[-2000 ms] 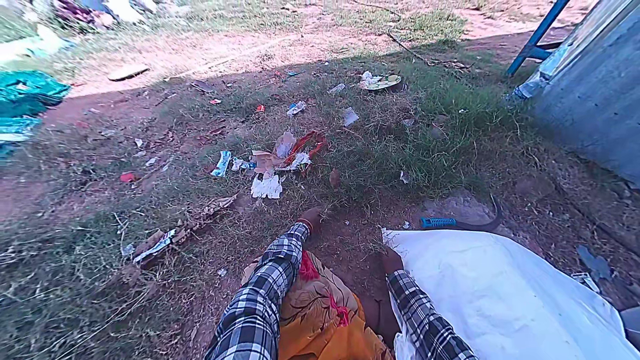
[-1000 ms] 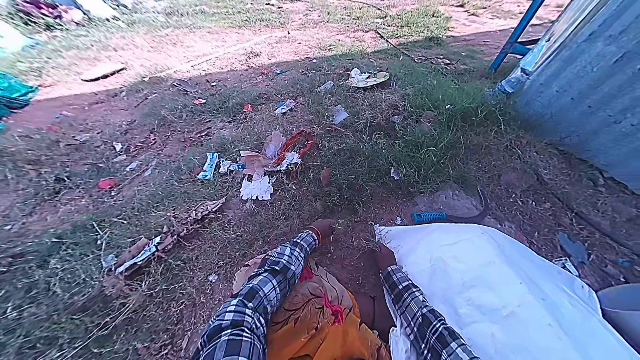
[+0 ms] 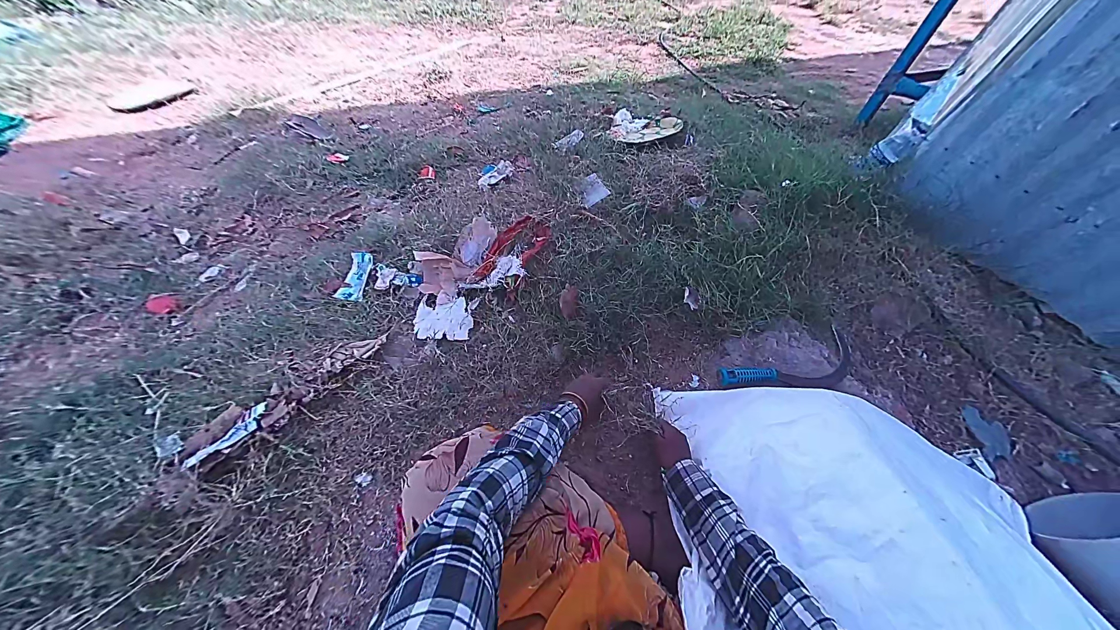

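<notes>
My left hand (image 3: 588,394), with a bangle at the wrist, is low over dry grass and bare soil near the middle; its fingers are too dark to make out. Close to its right, my right hand (image 3: 671,444) is beside the left edge of a white sheet (image 3: 840,490), perhaps touching it; whether it grips anything cannot be told. A sickle with a blue handle (image 3: 748,376) and a dark curved blade lies on the ground just beyond the sheet's far edge. Patterned orange cloth (image 3: 560,560) covers my lap between the checked sleeves.
Paper and plastic litter (image 3: 444,317) lies in the grass ahead, with a torn strip of debris (image 3: 236,435) at the left. A grey metal sheet (image 3: 1032,175) and a blue metal leg (image 3: 906,61) stand at the upper right. A grey bucket (image 3: 1081,534) is at the right edge.
My left hand has moved right, closer to my right hand and the white sheet. More of the grey bucket shows at the right, as the view has shifted somewhat.
</notes>
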